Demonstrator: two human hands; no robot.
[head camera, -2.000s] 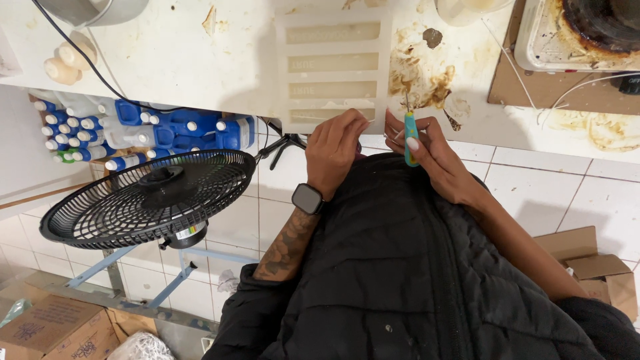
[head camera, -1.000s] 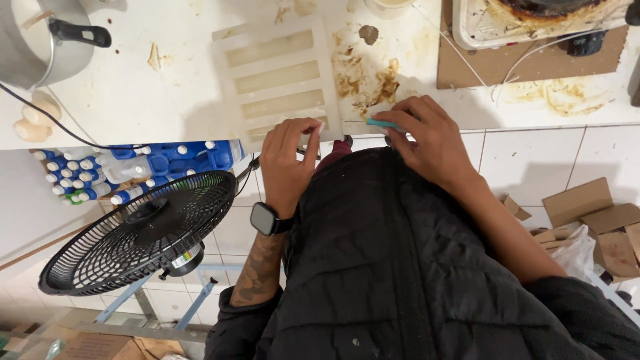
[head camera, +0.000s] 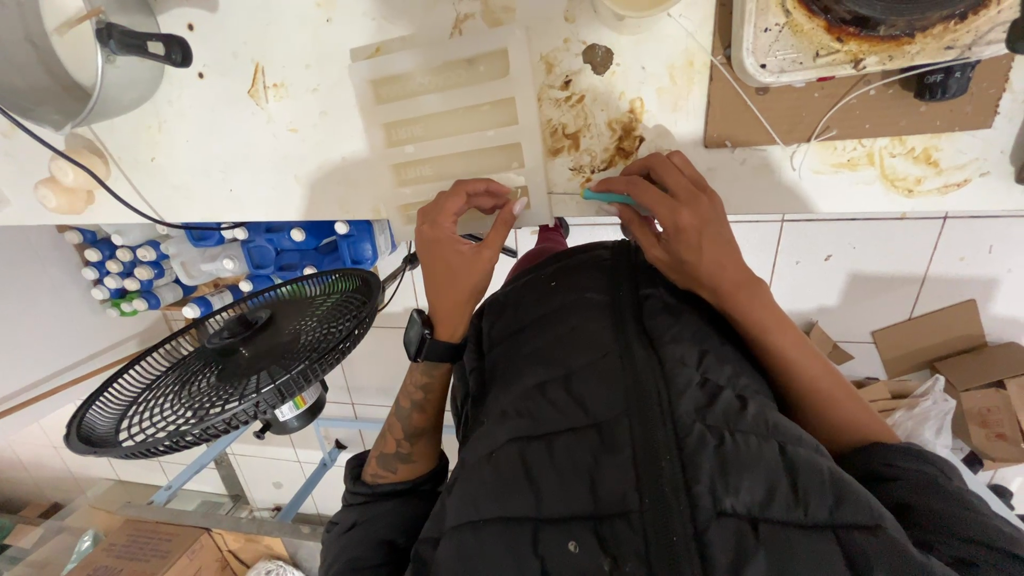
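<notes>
My left hand (head camera: 464, 240) is at the near edge of a translucent mold (head camera: 536, 128) with several long slots filled with pale material. Its thumb and forefinger pinch something small and pale, too small to name, over the nearest slot. My right hand (head camera: 680, 220) holds a slim turquoise tool (head camera: 612, 197) between thumb and fingers, right of the mold's near corner. The tool points left; its far part lies inside the hand.
A metal pot (head camera: 132, 88) stands at the left, near a black cable. A stained hot plate (head camera: 744, 60) sits on cardboard (head camera: 864, 112) at the right. Below the white table (head camera: 272, 168) are a black fan (head camera: 224, 360) and several blue bottles (head camera: 272, 256).
My hands have moved apart, and the turquoise tool, upright two seconds ago, now lies nearly level in my right hand. The view has shifted.
</notes>
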